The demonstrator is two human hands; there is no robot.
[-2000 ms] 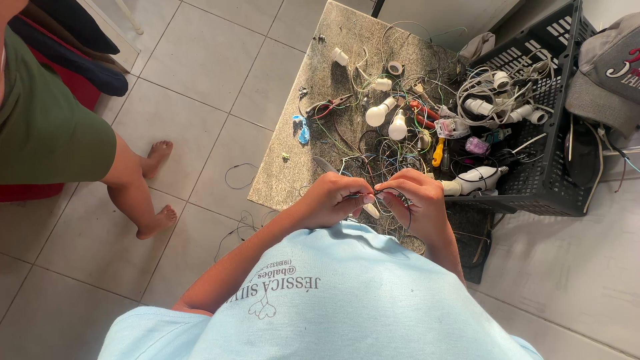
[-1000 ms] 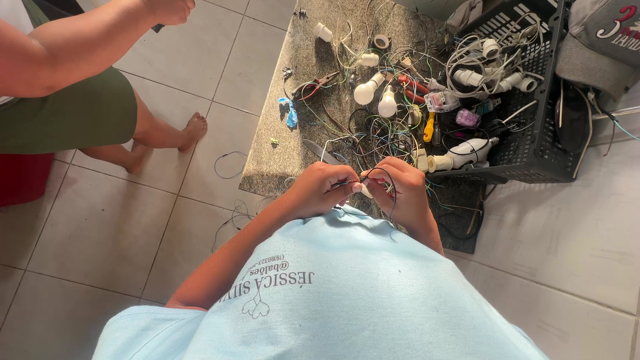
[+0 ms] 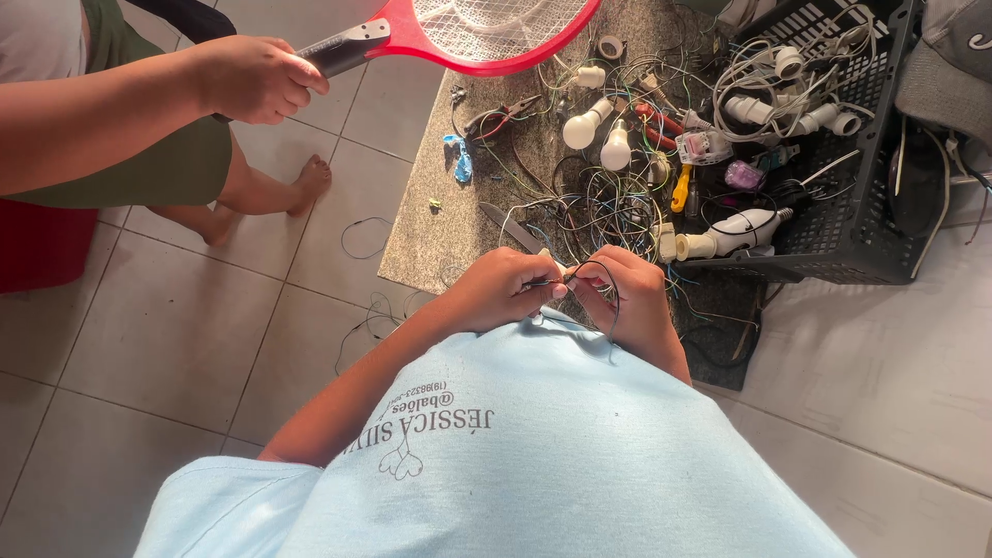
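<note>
My left hand pinches a thin wire near its bare end, close to the light blue shirt. Against it, my right hand grips a dark insulated wire, which loops over its fingers and hangs down. The fingertips of both hands nearly meet, and part of the wires is hidden between them. Just beyond the hands lie a knife blade and a tangle of thin wires. Farther up are two white light bulbs, pliers and a yellow-handled screwdriver.
A black plastic crate with white cables and lamp sockets stands at the right of the stone-topped table. At upper left, another person's hand holds a red electric fly swatter over the table edge. A grey cap lies beyond the crate.
The other person's arm has come further in from the left, and a red fly swatter now shows over the table. My hands stay close together at the wires.
</note>
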